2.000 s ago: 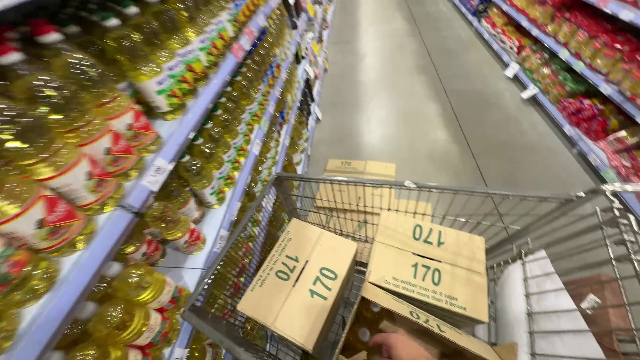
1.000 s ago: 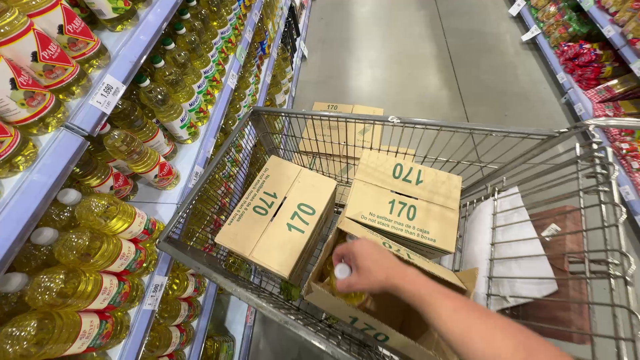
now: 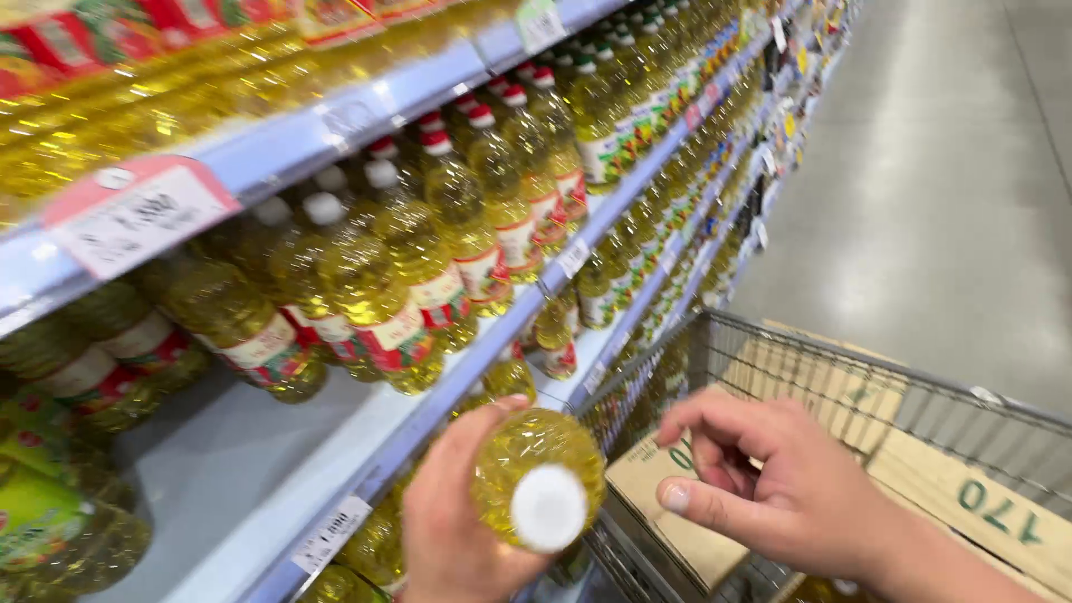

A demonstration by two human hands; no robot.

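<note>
My left hand (image 3: 469,511) is wrapped around a plastic bottle of yellow cooking oil (image 3: 540,469), whose white cap points up toward me. Just right of it, my right hand (image 3: 754,486) hovers over the cart with fingers curled and apart, holding nothing. Beneath the right hand is a closed cardboard box (image 3: 670,519) inside the metal shopping cart (image 3: 837,343). Another cardboard box (image 3: 988,494) lies at the cart's right. At the bottom edge, part of a further oil bottle shows below my right wrist.
Shelves of oil bottles (image 3: 402,301) run along the left, with price tags on the shelf edge (image 3: 469,368). A partly bare shelf board (image 3: 243,452) lies left of my left hand. Grey floor (image 3: 921,209) stretches beyond the cart, where more cardboard (image 3: 821,385) shows through the mesh.
The view has swung left toward the shelves. My right hand, over the open box with a bottle one second ago, is now raised and empty. My left hand has come into view holding a bottle.
</note>
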